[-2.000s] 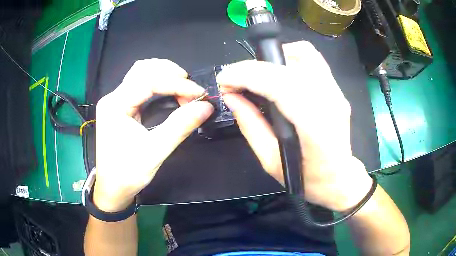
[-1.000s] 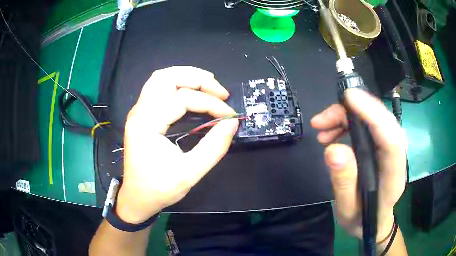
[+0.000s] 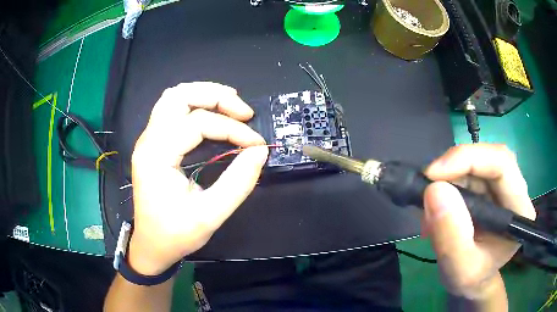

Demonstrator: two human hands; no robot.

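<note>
The circuit board (image 3: 296,125), black with white printing and a grid of dark openings, lies on its black housing (image 3: 262,119) on the black mat. My left hand (image 3: 195,164) pinches signal leads (image 3: 223,157) between thumb and fingertip at the board's left edge; a red one reaches onto the board. My right hand (image 3: 479,213) holds the soldering iron (image 3: 406,183) by its black handle. The iron's brassy tip points left over the board's lower part, close to the red lead's end; whether they touch I cannot tell. Thin black lead wires (image 3: 316,78) stand from the board's far edge.
A green disc (image 3: 313,27) and a brown tape roll (image 3: 410,30) are at the back. The soldering station (image 3: 482,67) with its yellow sponge (image 3: 512,63) is at back right. A black cable (image 3: 76,143) with a yellow tie lies coiled at left.
My right hand was first at the board with the iron upright, then moved away right; now the iron is tilted left with its tip over the board. My left hand still pinches the leads.
</note>
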